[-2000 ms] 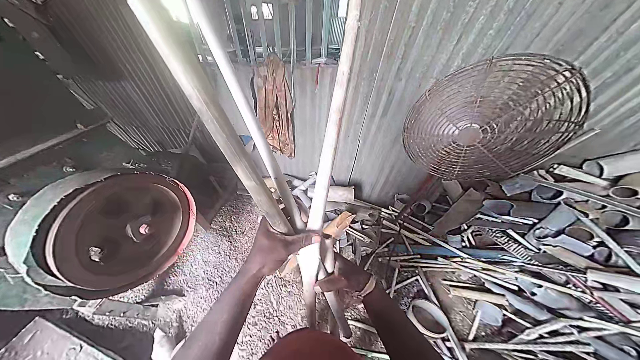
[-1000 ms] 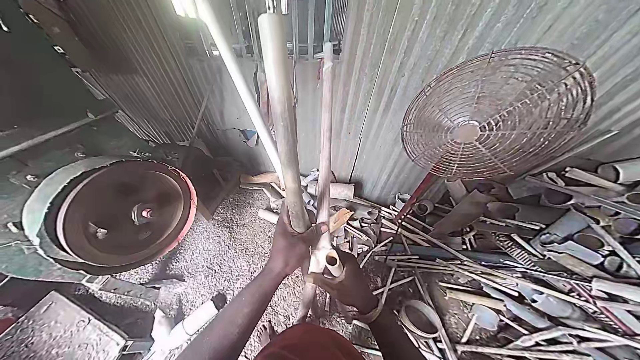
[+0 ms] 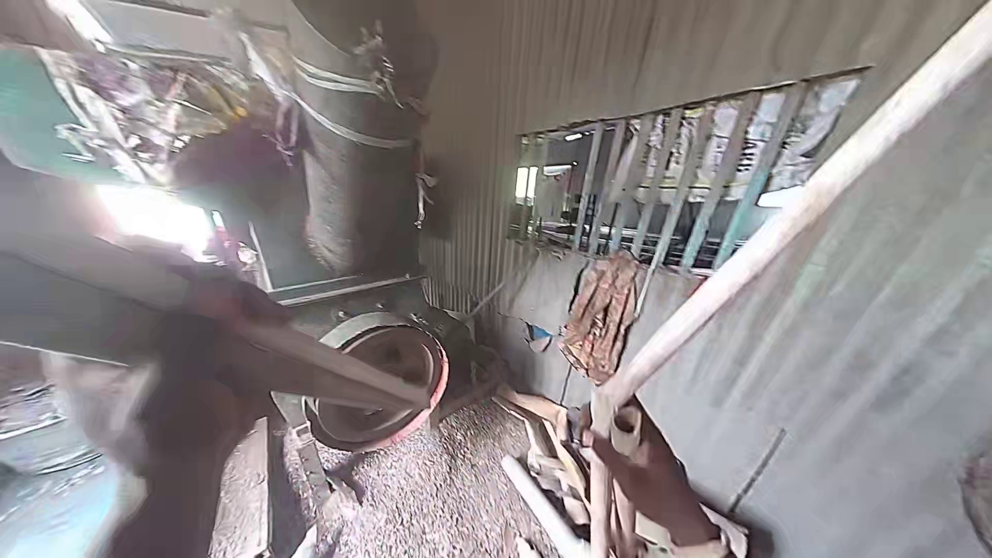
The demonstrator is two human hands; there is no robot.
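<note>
My right hand (image 3: 647, 473), low right of centre, is closed around pale pipes. One long pale pipe (image 3: 721, 298) slants from this hand to the upper right corner; beside it a shorter pipe shows its open round end (image 3: 626, 420). At the left, a blurred dark hand (image 3: 244, 298) is on a grey-brown pipe (image 3: 333, 360), whose far end lies in front of the round, red-rimmed machine part (image 3: 380, 387). Whether that hand is mine or another person's cannot be told. A dark blurred figure (image 3: 174, 442) stands below it.
Corrugated metal walls (image 3: 465, 155) rise ahead, with a barred window opening (image 3: 659, 186). A brown crumpled cloth or bag (image 3: 603, 314) hangs beneath it. Pipe offcuts and scraps (image 3: 546, 473) lie on the chip-strewn floor (image 3: 434, 488). A large bound sack-like bundle (image 3: 349, 155) stands behind the machine.
The view has swung up and left. The long pale pipe at my right hand now slants right instead of standing nearly upright. A blurred hand and figure have appeared at the left.
</note>
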